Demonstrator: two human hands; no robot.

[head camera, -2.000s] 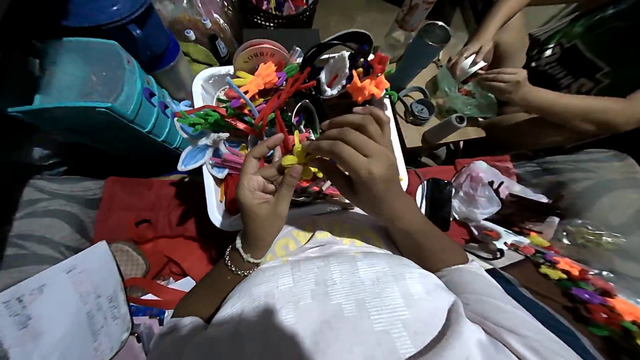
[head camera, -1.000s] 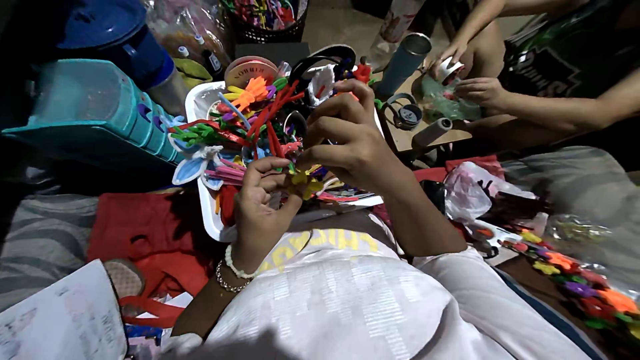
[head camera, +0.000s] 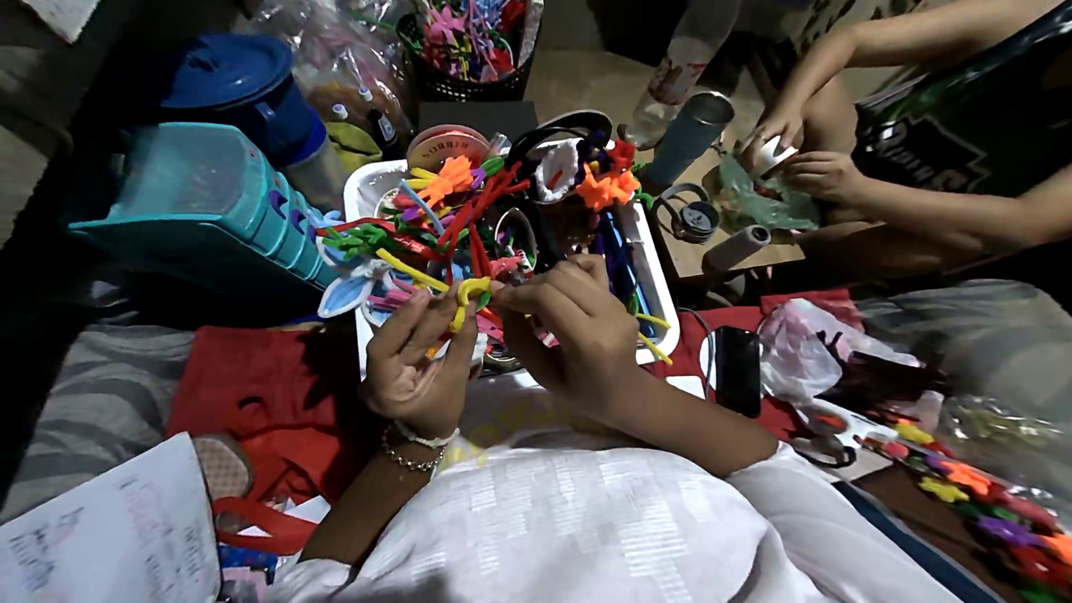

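Observation:
Between the fingertips of my left hand (head camera: 423,360) is a bent yellow pipe cleaner piece (head camera: 471,295), with a bit of green at its right side. My right hand (head camera: 578,335) pinches at the same piece from the right, its fingers curled; what lies inside them is hidden. Both hands are over the near side of a white plastic tray (head camera: 662,293) full of pipe cleaners. In it are red pipe cleaners (head camera: 481,209), green ones (head camera: 360,241), orange fuzzy flowers (head camera: 607,186) and a ribbon spool (head camera: 448,146).
Teal plastic drawers (head camera: 193,184) stand left of the tray. Beyond it is a black basket (head camera: 469,84). To the right are a metal tumbler (head camera: 691,138), a phone (head camera: 737,368), a plastic bag (head camera: 800,352) and a row of fuzzy flowers (head camera: 963,477). Another person's hands (head camera: 796,163) hold a white object.
My right hand has lowered from its raised pose a second ago. The yellow piece now shows as a bent loop at my left fingertips, where a bunched yellow shape showed before.

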